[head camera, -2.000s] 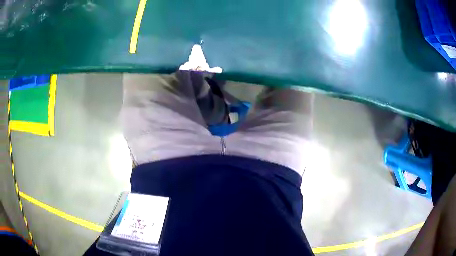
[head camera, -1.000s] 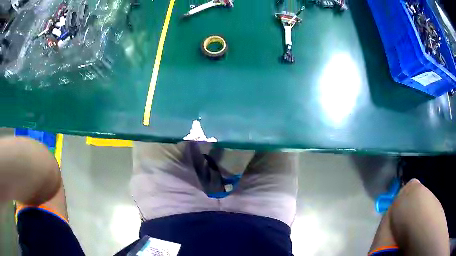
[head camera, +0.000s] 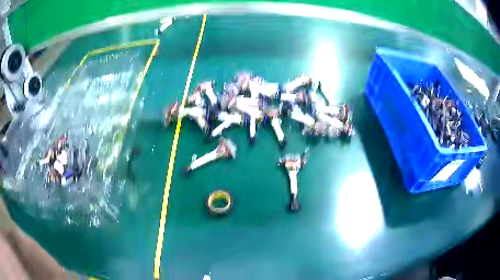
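Observation:
Neither of my hands shows; a blurred strip of skin, perhaps part of my left arm, is cut off at the lower left edge. A loose heap of cable assemblies (head camera: 252, 106) with pale stems lies across the middle of the bench. One cable assembly (head camera: 293, 178) lies apart, head up and dark plug towards me. Another cable assembly (head camera: 211, 156) lies slanted to its left, dark end at lower left. A yellow-brown tape roll (head camera: 220, 202) lies flat below them.
A blue bin (head camera: 397, 136) with small dark and brown pieces stands at right. A wrinkled clear plastic sheet (head camera: 104, 104) covers the left, with a small mixed pile (head camera: 63, 161) on it. A yellow line (head camera: 169, 186) crosses the green bench (head camera: 263, 246). A grey device (head camera: 15, 68) stands far left.
The view has tilted up from my lap and the bench edge to the whole bench top. The heap and most of the bin have come into view; my bent arms have mostly left it.

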